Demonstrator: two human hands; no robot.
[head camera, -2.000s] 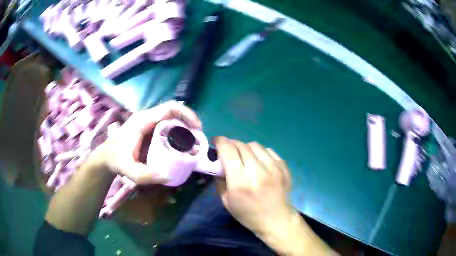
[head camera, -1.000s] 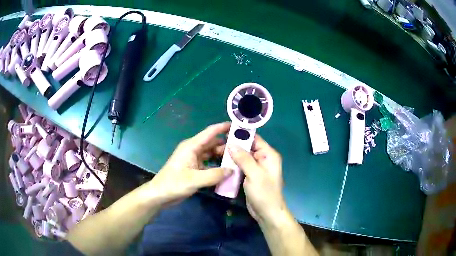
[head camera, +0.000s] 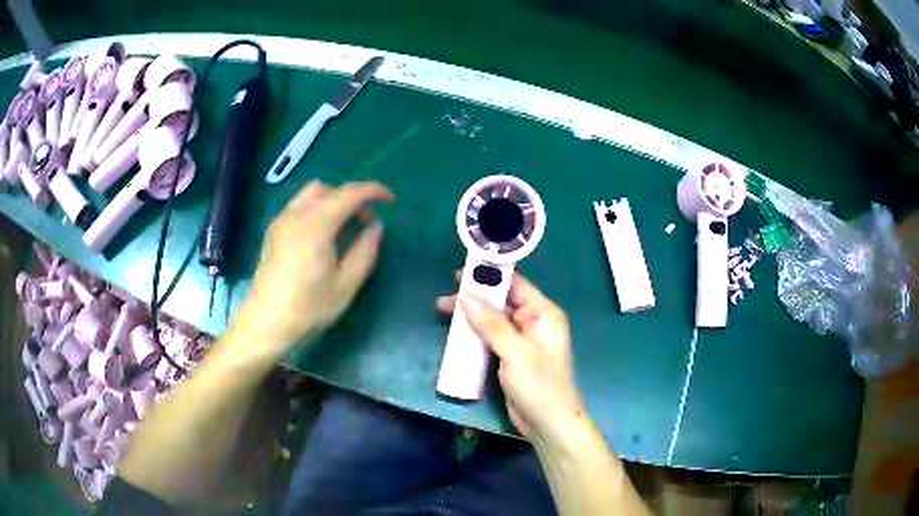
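Note:
A pale pink handheld fan body (head camera: 466, 353) with a round head, a dark centre and a dark oval on its handle is upright in view, in front of me. My right hand (head camera: 529, 348) holds its handle, thumb on the front. My left hand (head camera: 320, 264) is off the fan, over the mat to its left, fingers apart and holding nothing. A loose pink handle cover (head camera: 625, 257) lies right of the fan. Further right lies another pink fan with a spoked face (head camera: 712, 267), beside small pink parts (head camera: 741, 270).
A black electric screwdriver (head camera: 235, 171) with a cord and a knife (head camera: 310, 136) lie at left. Pink fan bodies (head camera: 121, 151) are piled at the far left. A box of pink parts (head camera: 96, 363) is below the bench edge. A crumpled clear bag (head camera: 841, 277) lies at right.
The fan has turned from close handling to face up in front of me. My left hand has let go of it and moved left. The view has shifted.

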